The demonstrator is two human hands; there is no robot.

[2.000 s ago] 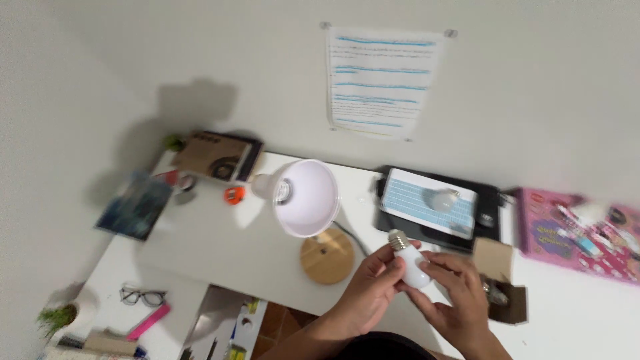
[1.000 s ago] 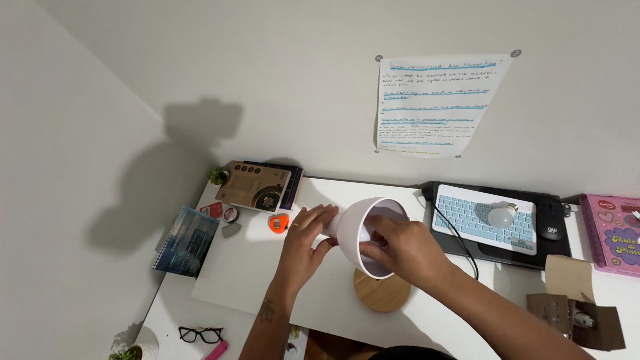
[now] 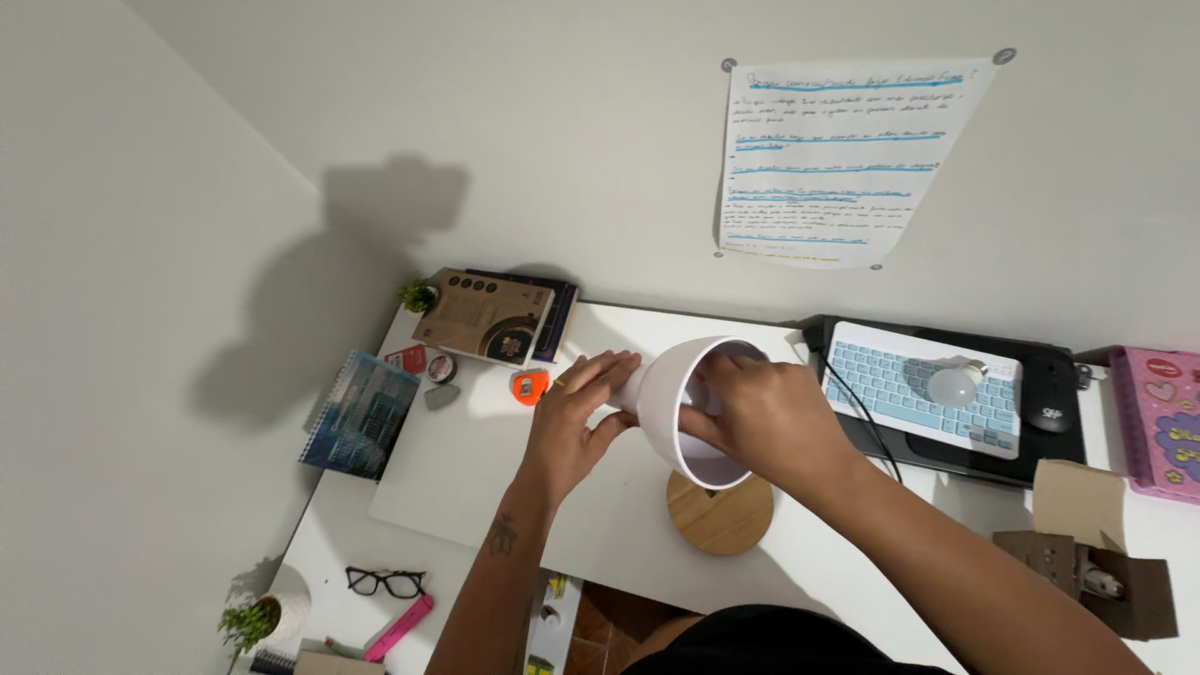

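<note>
A white lamp shade (image 3: 663, 422) with a narrow neck faces right, above a round wooden lamp base (image 3: 720, 518). My left hand (image 3: 586, 403) grips the shade's neck from the left. Inside the shade's mouth are the fingers of my right hand (image 3: 769, 403), around a white bulb (image 3: 696, 392) that shows only in part. Another light bulb (image 3: 954, 385) lies on the white and blue keyboard (image 3: 867, 361). An opened cardboard box (image 3: 1148, 591) at the lower right has a bulb-like item inside.
A black mouse (image 3: 1048, 389) and cable (image 3: 858, 398) are beside the keyboard. Books (image 3: 487, 314), an orange tape measure (image 3: 530, 386), a spiral notebook (image 3: 361, 412), eyeglasses (image 3: 385, 582), a pink marker (image 3: 398, 628) and a potted plant (image 3: 281, 614) stand or lie leftward. A pink box (image 3: 1162, 422) is at right.
Two seconds ago both hands held the bulb to the right of the lamp. Since then they have moved left to the shade, the left onto its neck and the right into its mouth.
</note>
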